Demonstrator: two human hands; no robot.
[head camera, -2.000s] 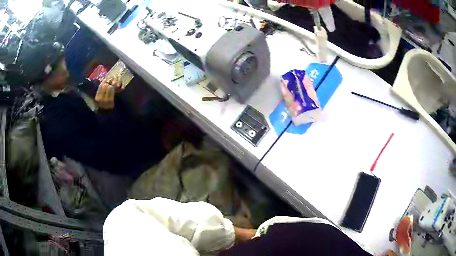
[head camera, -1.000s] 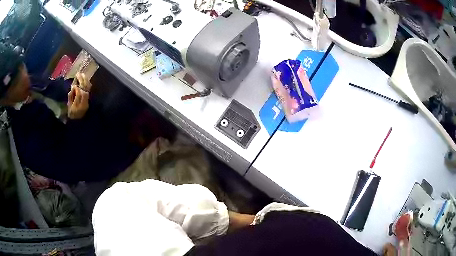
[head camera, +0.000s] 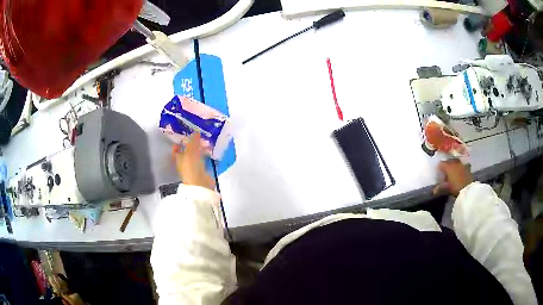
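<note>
A purple-blue and pink tissue packet (head camera: 193, 124) lies on a blue sticker on the white table. My left hand (head camera: 193, 164) reaches over the table, its blurred fingertips at the packet's near edge; the fingers look apart, and no firm grip shows. My right hand (head camera: 455, 176) rests at the table's front edge at the right, fingers apart, nothing seen in it. An orange-brown piece in a clear and white wrapper (head camera: 442, 137) lies just beyond its fingers, beside the right sewing machine.
A black smartphone (head camera: 362, 158), a red strip (head camera: 334, 89) and a screwdriver (head camera: 295, 37) lie mid-table. Sewing machines stand left (head camera: 110, 156) and right (head camera: 494, 90). A red bag (head camera: 68, 41) hangs at upper left. Another person's hand (head camera: 62, 290) shows at lower left.
The view has swung to the right. My left hand has come into view at the tissue packet. My right hand, earlier only a fingertip at the frame's edge, now shows whole.
</note>
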